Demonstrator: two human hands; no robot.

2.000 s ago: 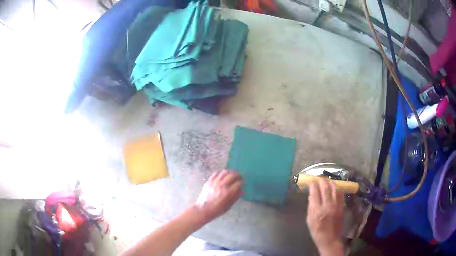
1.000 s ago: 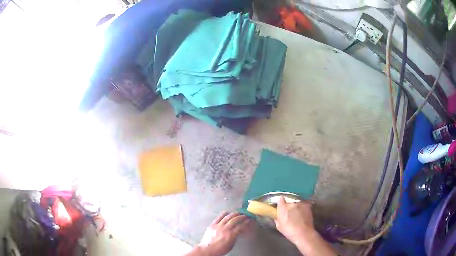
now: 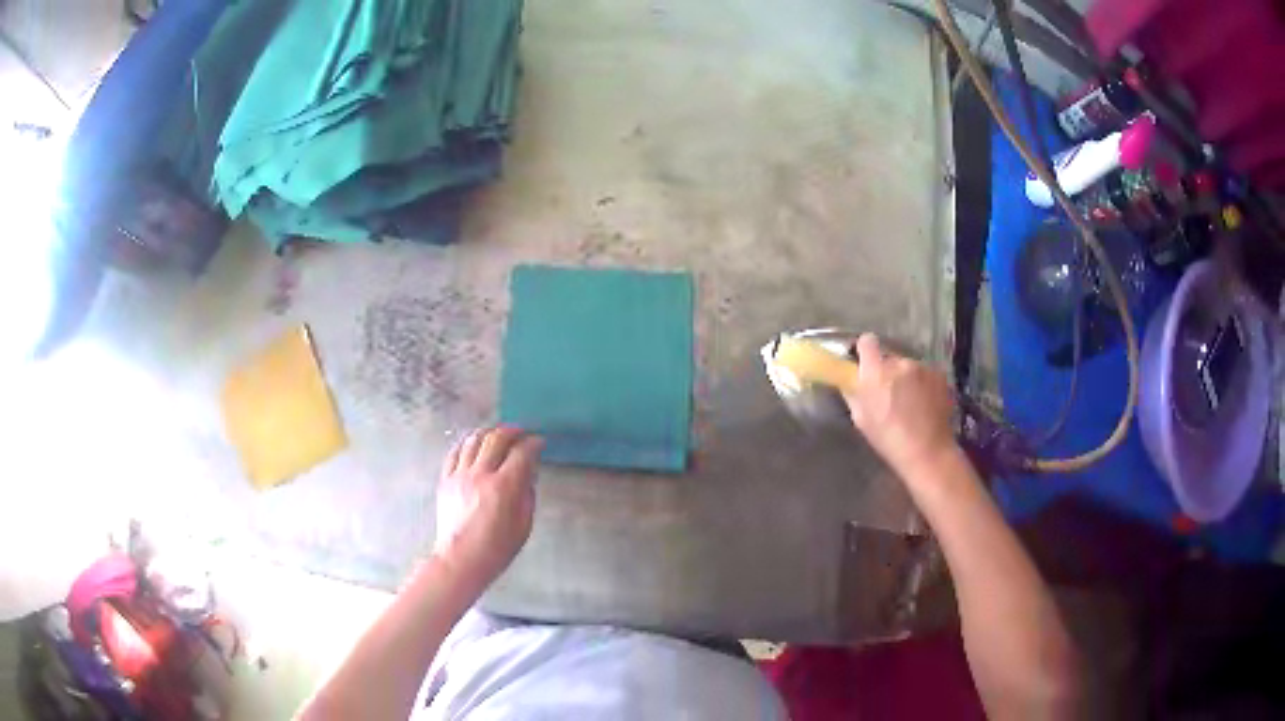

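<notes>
The green pocket piece [image 3: 598, 366] lies flat, near-square, on the pressing table; a band runs along its near edge. My left hand [image 3: 488, 493] is at its near left corner, fingertips touching the edge; whether they pinch the cloth cannot be seen. My right hand [image 3: 902, 409] is closed round the yellow handle of the iron [image 3: 817, 369], to the right of the piece and apart from it. The iron's body is partly blurred and hidden by handle and hand. The yellow template [image 3: 285, 409] lies flat to the left, apart from the green piece.
A loose stack of green cut pieces [image 3: 369, 127] stands at the far left beside a dark blue bundle [image 3: 120, 155]. A tan hose [image 3: 1113, 282] and purple cord loop at the right, near bottles [image 3: 1085, 166] and a purple basin [image 3: 1223, 451].
The iron was on the near part of the green piece and is now off it to the right. A band now shows along the piece's near edge. The view has shifted.
</notes>
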